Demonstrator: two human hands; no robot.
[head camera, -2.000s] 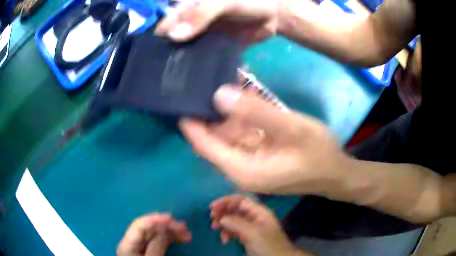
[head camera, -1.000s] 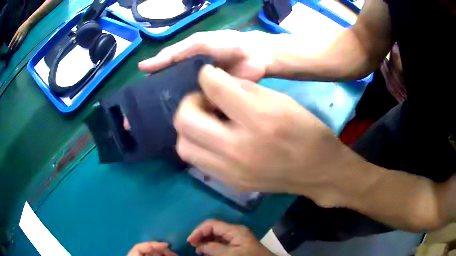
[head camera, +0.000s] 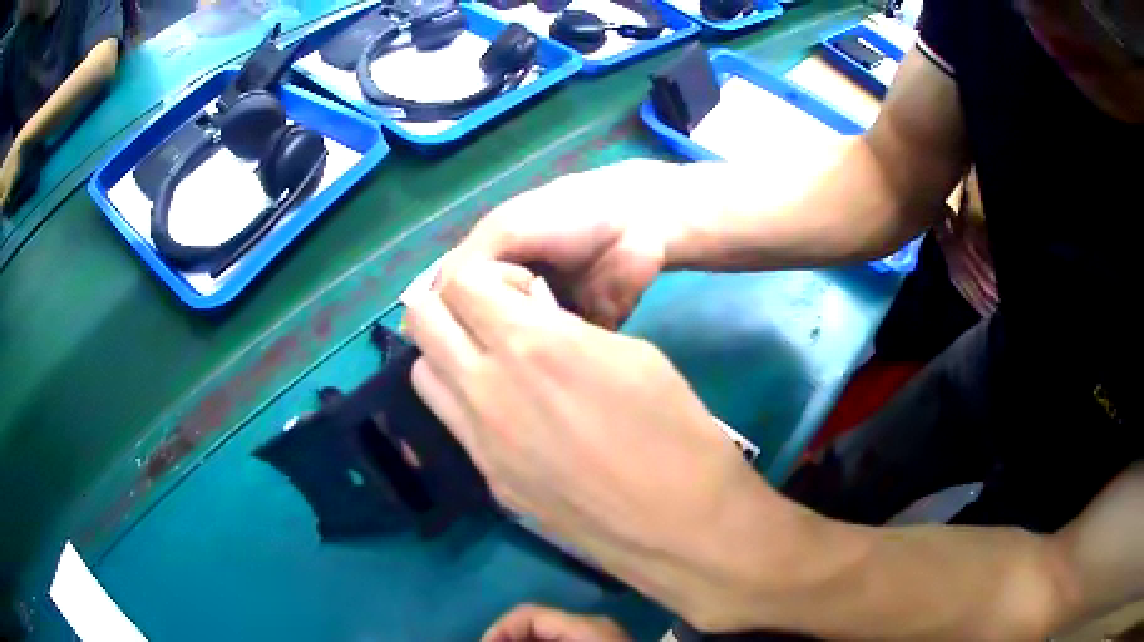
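My right hand (head camera: 555, 625) shows only in part at the bottom edge, fingers curled, cut off by the frame; whether it holds anything cannot be told. My left hand is out of the picture. In front, another person's two large hands (head camera: 565, 401) reach in from the right over a black folding stand (head camera: 376, 458). The stand lies tilted above the green mat, its slot and notched end towards the lower left. Those hands hide its other end and meet at the fingertips, with a small pale piece (head camera: 420, 296) beside them.
Blue trays (head camera: 201, 299) with black headphones (head camera: 255, 126) line the back. Another blue tray holds a black block (head camera: 685, 88). A white strip (head camera: 85, 594) lies at lower left. A liner edge (head camera: 738, 439) shows beyond the forearm. A person in black (head camera: 1041, 251) leans in at right.
The stand has moved down in view, and the other person's hands have come together over its upper end. My left hand has left the picture; my right hand sits lower, mostly cut off.
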